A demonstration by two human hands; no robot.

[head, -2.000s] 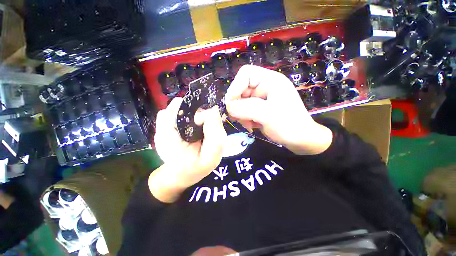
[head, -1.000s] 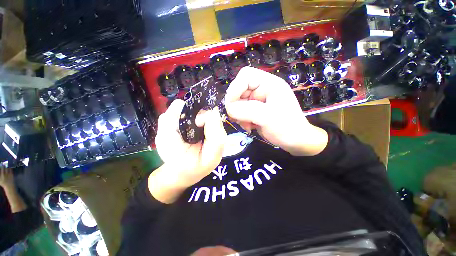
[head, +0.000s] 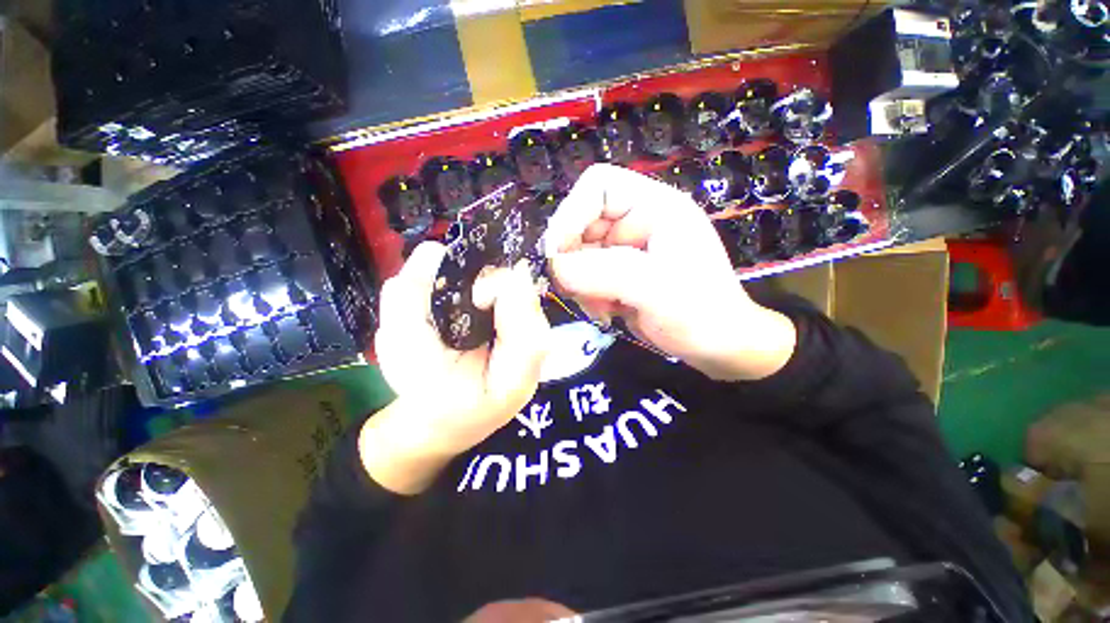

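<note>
My left hand (head: 457, 353) holds a flat dark circuit board (head: 469, 274) with pale marks, its thumb across the face. My right hand (head: 651, 268) is closed in a pinch at the board's right edge. Thin lead wires (head: 572, 310) run from there down to the right, below my right hand. The pinched ends are hidden by my fingertips; the wires seem to be in the pinch. Beyond my hands, round black housings (head: 661, 122) stand in rows on the red mat (head: 365, 164); my hands and the board cover some.
A black parts tray (head: 231, 286) lies left, with stacked trays (head: 183, 73) behind. Small pale boxes (head: 913, 73) and a heap of loose black-and-silver parts (head: 1016, 146) are right. An open carton of white-and-black parts (head: 183, 535) is lower left. A brown carton (head: 907, 310) is below the mat.
My hands keep nearly the same pose, and the board has tilted slightly. Another person's hand and forearm at the left edge have gone from view.
</note>
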